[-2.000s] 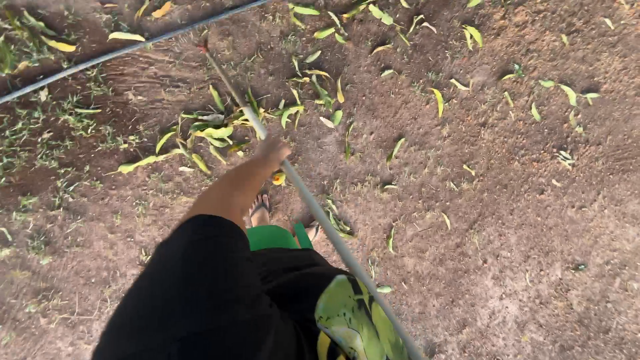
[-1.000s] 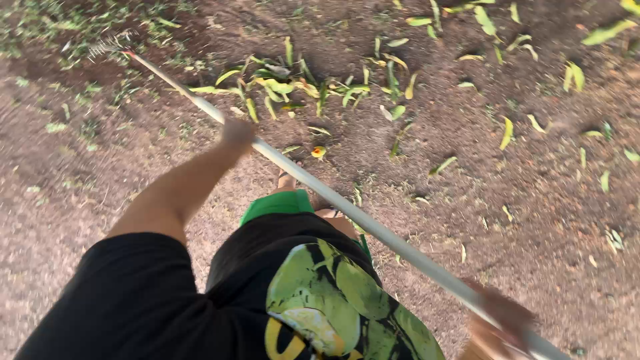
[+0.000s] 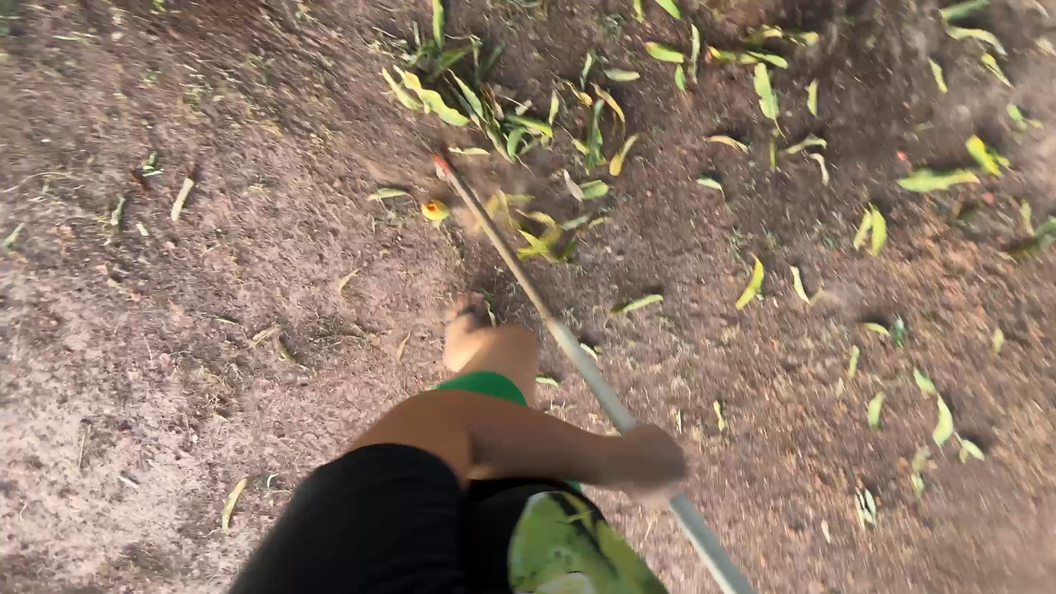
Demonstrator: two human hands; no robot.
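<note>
My left hand (image 3: 653, 460) is closed around a long pale pole (image 3: 596, 381), which slants from the bottom edge up to the upper middle. The pole's far end carries a reddish fitting (image 3: 443, 167); the tool's head beyond it is too blurred to make out. Around that end lie a pile of green and yellow leaves (image 3: 495, 115), a smaller blurred clump (image 3: 544, 235) and a small orange-yellow thing (image 3: 435, 211). My right hand is out of view, and the pole's lower end runs past the bottom edge.
Bare brown soil (image 3: 247, 272) spreads all round. Scattered leaves (image 3: 940, 180) lie mostly to the right. My foot (image 3: 469, 309) stands just left of the pole, below the small orange-yellow thing. Sparse bits of dry plant litter (image 3: 181, 198) are on the left.
My left hand has moved right and down, across my body, still on the pole. The pole's far end has come nearer my feet. My right hand, on the pole a second ago, has left the view.
</note>
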